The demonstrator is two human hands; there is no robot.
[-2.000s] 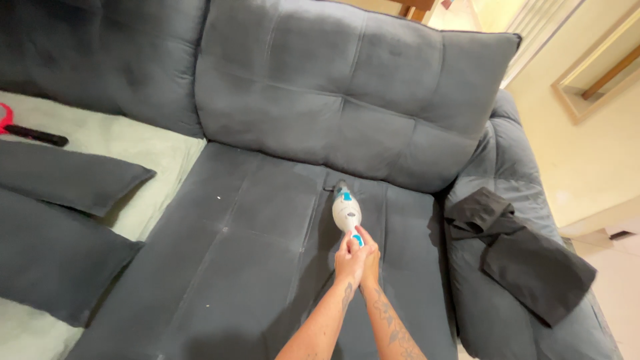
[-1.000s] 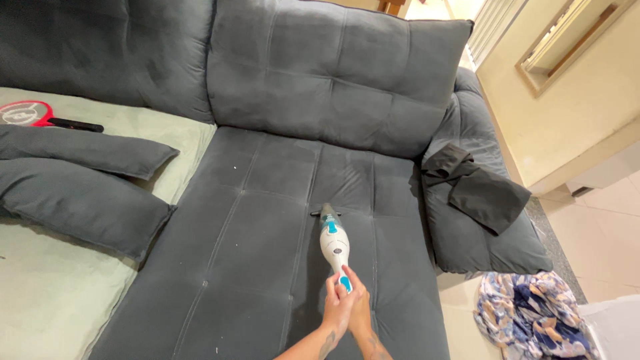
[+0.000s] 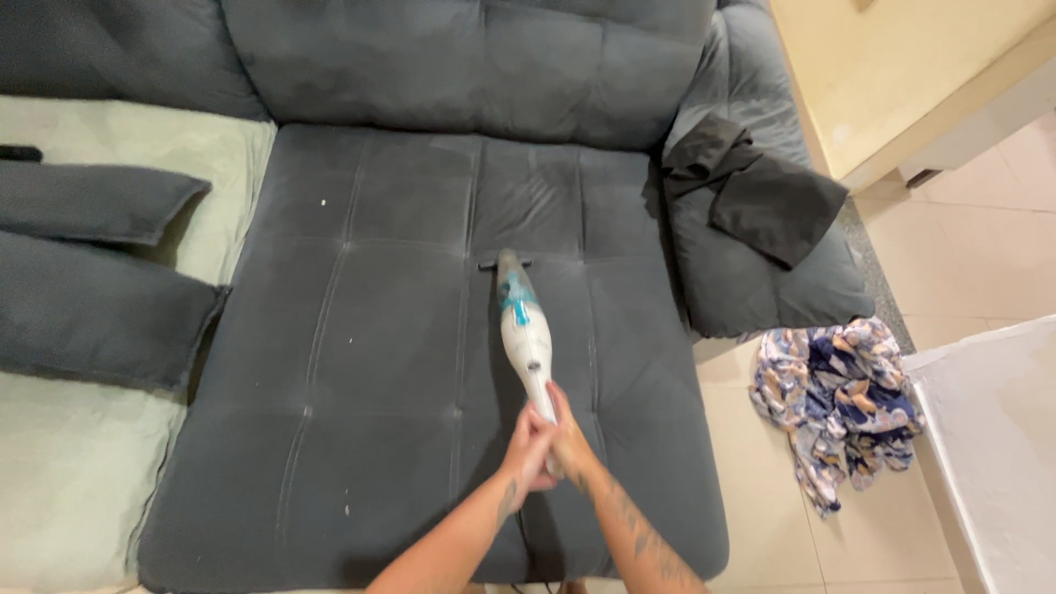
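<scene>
Both my hands are closed around the handle of a white and teal handheld vacuum cleaner (image 3: 526, 334). My left hand (image 3: 528, 452) wraps the handle from the left, and my right hand (image 3: 571, 433) lies against it from the right. The vacuum's wide dark nozzle (image 3: 506, 262) rests on the dark grey tufted sofa seat (image 3: 396, 330), a little right of its middle. Several small white bits (image 3: 351, 340) lie on the seat to the left. A power cord (image 3: 525, 536) runs down from below my hands.
A black cloth (image 3: 771, 198) lies over the sofa's right armrest (image 3: 775, 301). Patterned fabric (image 3: 841, 396) is heaped on the tiled floor beside a low white wall (image 3: 998, 429). On the left, grey cushions (image 3: 99, 309) lie on a pale green covered seat (image 3: 74, 470).
The vacuum's nozzle has moved back from near the backrest toward the front of the seat, with both my hands still on the handle. The view has shifted lower.
</scene>
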